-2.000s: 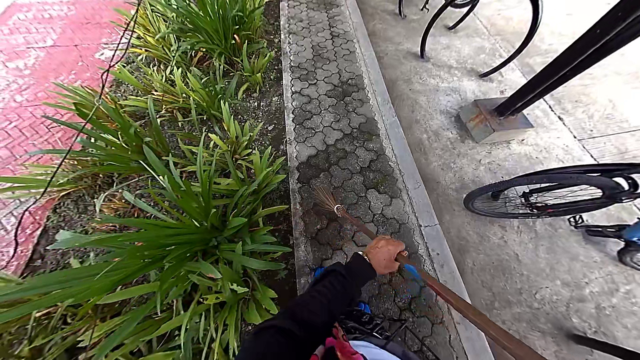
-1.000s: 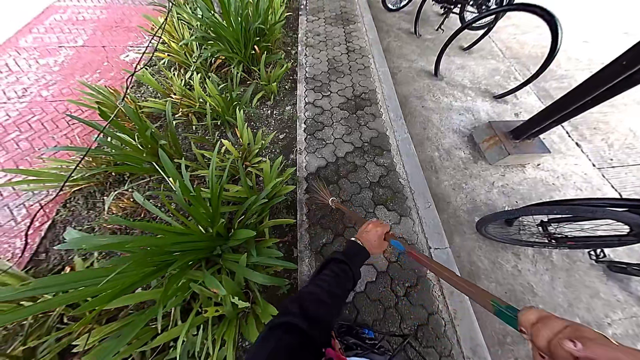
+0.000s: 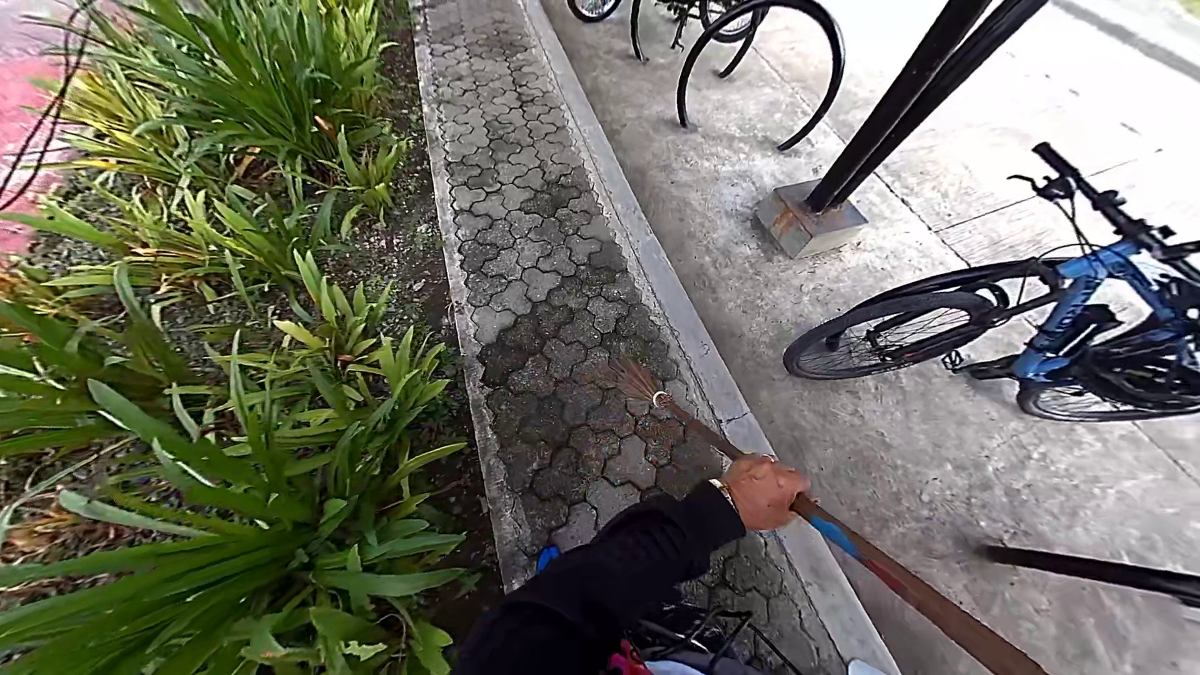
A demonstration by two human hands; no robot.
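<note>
My left hand (image 3: 764, 492), at the end of a dark sleeve, is closed around the lower handle of a long-handled stick broom (image 3: 914, 581). Blue and red bands mark the handle just behind my fingers. The broom's thin bristles (image 3: 639, 382) fan out low over the dark, damp part of the paved path (image 3: 562, 356), near its right side. The handle runs off the bottom edge at the lower right. My right hand is outside the view.
Leafy green plants (image 3: 187, 562) grow left of the path. A concrete curb (image 3: 694, 347) borders its right side. Beyond stand a black hoop rack (image 3: 839, 56), a black post on a concrete base (image 3: 811, 220) and a blue bicycle (image 3: 1078, 300). A black bar (image 3: 1097, 568) lies lower right.
The bristles have moved right across the path, from near its left edge towards the curb. My right hand, on the handle's upper part one second ago, has left the view. The view has shifted right.
</note>
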